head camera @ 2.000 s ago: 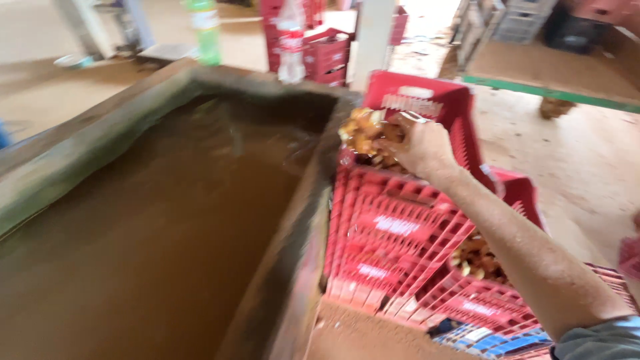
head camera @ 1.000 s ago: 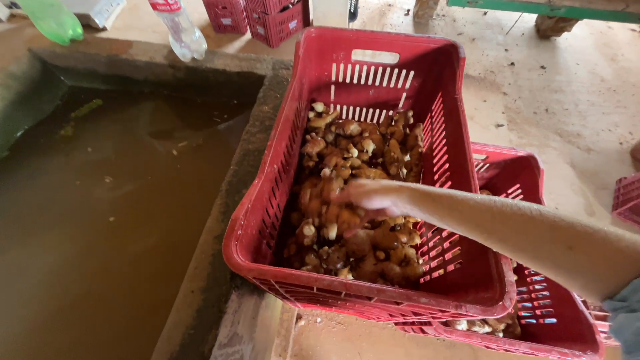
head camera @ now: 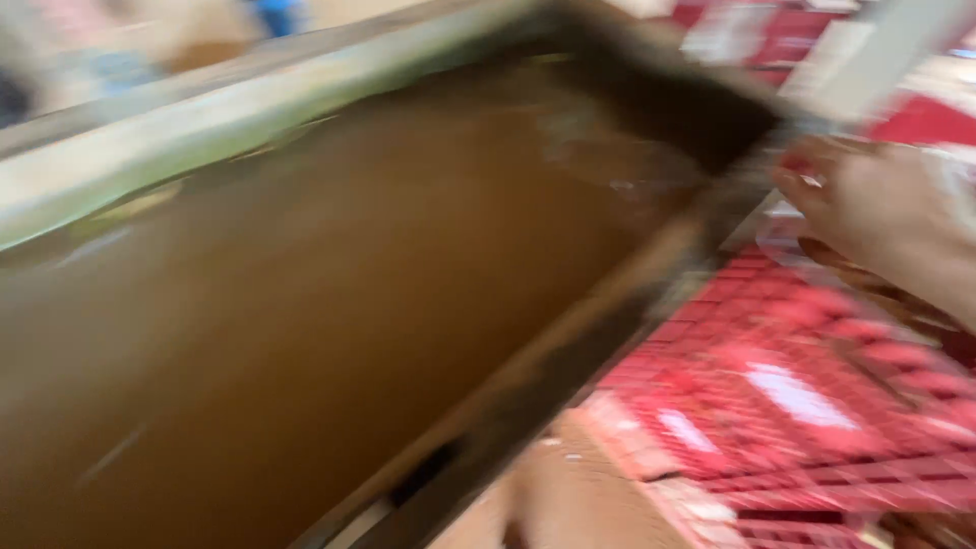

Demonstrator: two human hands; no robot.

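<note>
My right hand (head camera: 877, 206) is blurred at the right edge, above a red plastic crate (head camera: 793, 381) beside the water tank. Its fingers point left toward the tank's corner, and whether they hold anything cannot be told. Brown knobbly roots (head camera: 877, 282), which look like ginger, show just below the hand in the crate. My left hand is not in view. Brown murky water (head camera: 366, 305) fills the concrete tank across the left and middle.
The tank's rim (head camera: 602, 335) runs diagonally between the water and the stacked crates. A pale post (head camera: 884, 61) stands behind the tank's corner, near a blurred plastic bottle (head camera: 732, 30). More roots (head camera: 930, 530) lie in a lower crate at the bottom right.
The view has swung left, toward the tank. One second ago my right hand was down among the roots in the upper crate; now it is near the crate's end by the tank corner.
</note>
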